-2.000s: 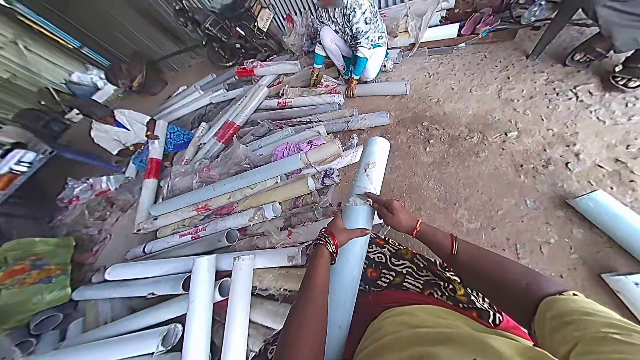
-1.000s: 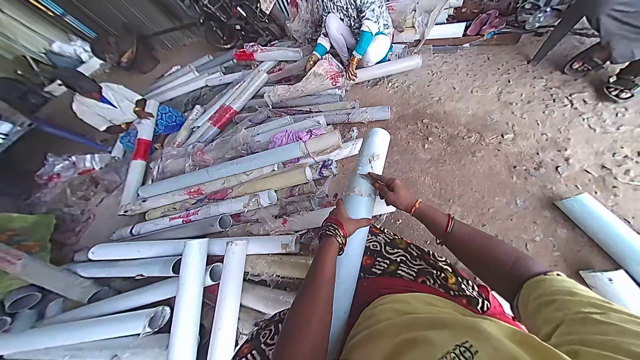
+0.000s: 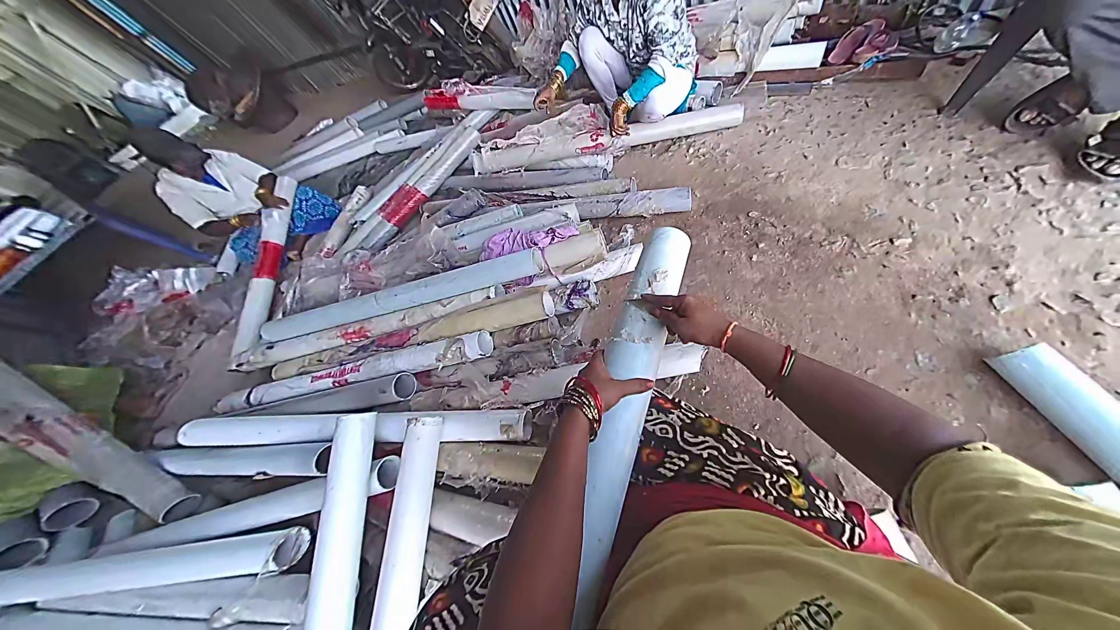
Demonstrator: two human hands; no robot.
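A long, pale blue-white plastic pipe (image 3: 626, 420) stands tilted in front of me, its lower part resting between my body and lap. My left hand (image 3: 610, 385) is wrapped around it at mid-length, the thumb across its front. Farther up, my right hand (image 3: 687, 319) touches the pipe's side with its fingertips, at a rough patch of torn, whitish film or residue (image 3: 643, 325). Whether the right fingers pinch this film cannot be told. The pipe's upper end points away from me, over the dirt floor.
Many pipes, some in plastic wrap (image 3: 385, 262), lie heaped at the left and centre. Two white pipes (image 3: 341, 516) cross others at the lower left. One person (image 3: 630, 70) crouches at the top; another (image 3: 219, 188) sits at the left with a red-banded pipe (image 3: 267, 262). Pale pipe (image 3: 1059, 402) lies at right.
My right hand has shifted slightly along the pipe, while my left hand keeps hold of it. The crouching person's hands have moved onto a plastic-wrapped pipe.
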